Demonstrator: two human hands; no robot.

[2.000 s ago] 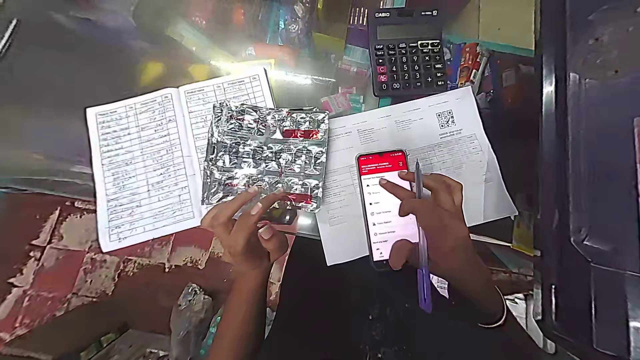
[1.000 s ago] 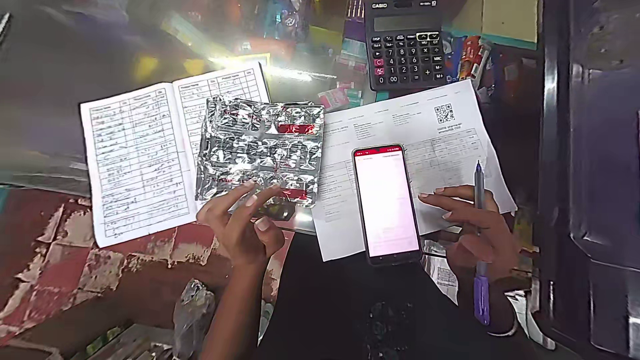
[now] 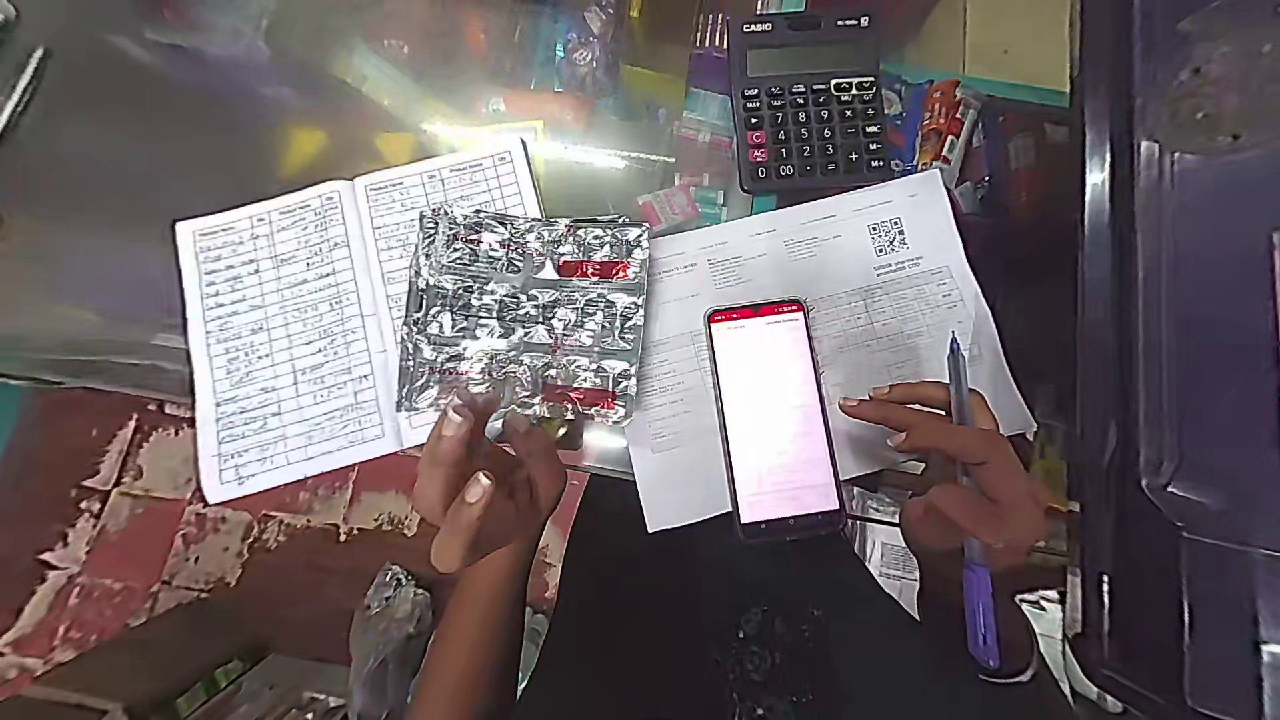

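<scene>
My left hand (image 3: 490, 480) is palm up with curled fingers at the lower edge of silver foil blister packs (image 3: 525, 315); whether it grips them I cannot tell. The packs lie over part of an open ruled notebook (image 3: 290, 340) with handwritten entries. My right hand (image 3: 970, 470) holds a pen (image 3: 980, 610) with a purple lower end, tip pointing up, between its fingers. Left of that hand, a smartphone (image 3: 775, 420) with a mostly white screen and a red top bar lies on printed paper sheets (image 3: 860, 240). The fingertips are beside the phone, apart from it.
A black Casio calculator (image 3: 808, 105) stands above the sheets. To its right lies an orange and white tube (image 3: 942, 125). The glass counter (image 3: 100, 310) reflects light and shows coloured packets. A dark plastic crate or case (image 3: 1180, 400) borders the right side. Red worn floor tiles (image 3: 110, 530) show at lower left.
My right hand has moved right, off the phone, keeping the pen. The phone screen has changed from a list to a mostly blank page. My left hand has turned more palm up by the packs.
</scene>
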